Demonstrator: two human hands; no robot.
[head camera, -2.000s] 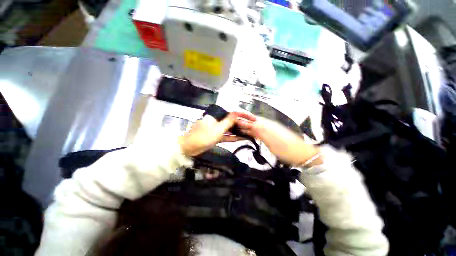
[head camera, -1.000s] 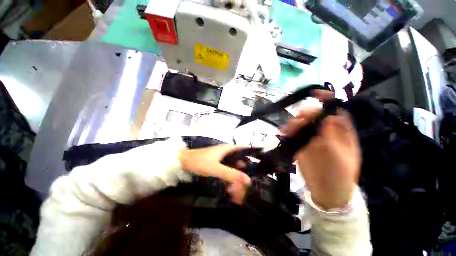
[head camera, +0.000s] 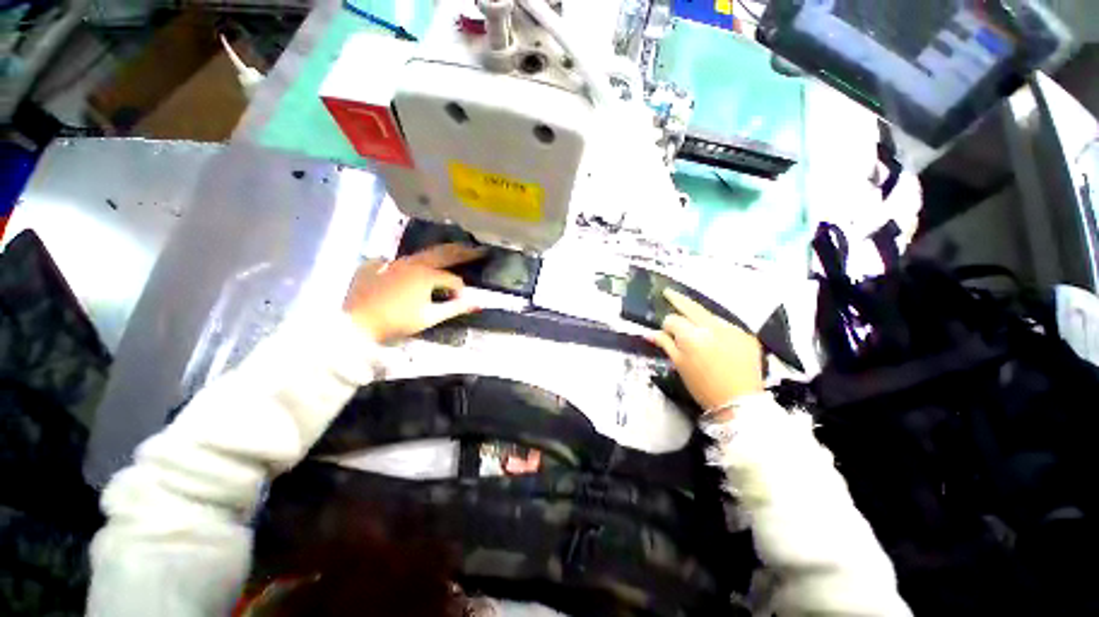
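A dark strap (head camera: 645, 298) lies across the white machine bed under the pale machine head (head camera: 488, 151). Black webbing (head camera: 560, 329) runs along its near side. My left hand (head camera: 410, 295) is left of centre, fingers spread and pressing on the strap and webbing beside the head. My right hand (head camera: 711, 352) rests on the strap's right part, index finger extended and fingertips apart. The spot under the head is partly hidden by the casing.
Padded camouflage straps (head camera: 566, 524) lie along the near edge. A tangled black strap pile (head camera: 952, 422) is at the right. A dark control screen (head camera: 910, 60) stands at the rear right. A shiny metal table (head camera: 229, 265) is at the left, with camouflage pieces (head camera: 48, 350) beyond.
My hands were together, then handled black webbing in front of the bed. They have now moved apart and forward onto the strap, left hand near the head and right hand at the right part.
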